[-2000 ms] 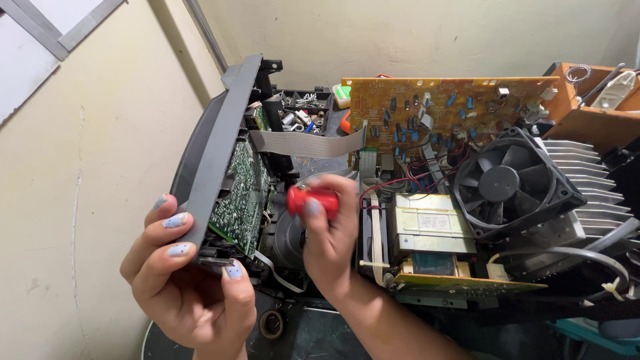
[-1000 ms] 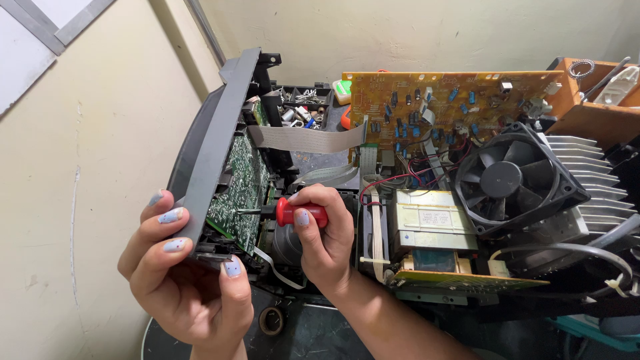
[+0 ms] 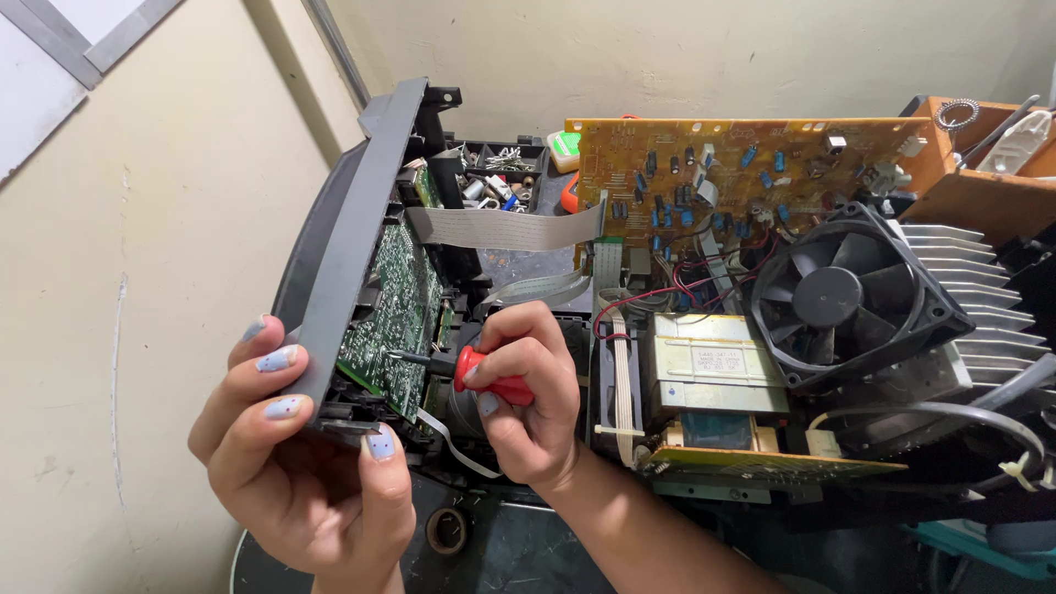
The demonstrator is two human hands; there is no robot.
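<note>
My left hand [image 3: 309, 462] grips the lower end of a grey plastic front panel [image 3: 363, 239], thumb on its black inner edge and fingers over the outer face. The panel stands upright at a slight tilt, with a green circuit board [image 3: 396, 313] on its inner side. My right hand [image 3: 528, 396] holds a screwdriver [image 3: 495, 381] by its red handle. The shaft points left and its tip is over the lower part of the green board; whether it touches a screw cannot be told. A grey ribbon cable [image 3: 511, 228] runs from the panel to a brown circuit board [image 3: 701, 173].
Right of my hands are a transformer [image 3: 718, 363], a black cooling fan [image 3: 833, 297] and a finned metal heatsink [image 3: 965, 280]. Behind stands a black parts tray [image 3: 540, 169] of small hardware. A wooden box [image 3: 982, 194] is at the back right. A tape roll [image 3: 446, 530] lies in front.
Two seconds ago the screwdriver's shaft was not plainly visible; since then my right hand has turned, and the shaft points at the green board. My left hand keeps its hold on the panel.
</note>
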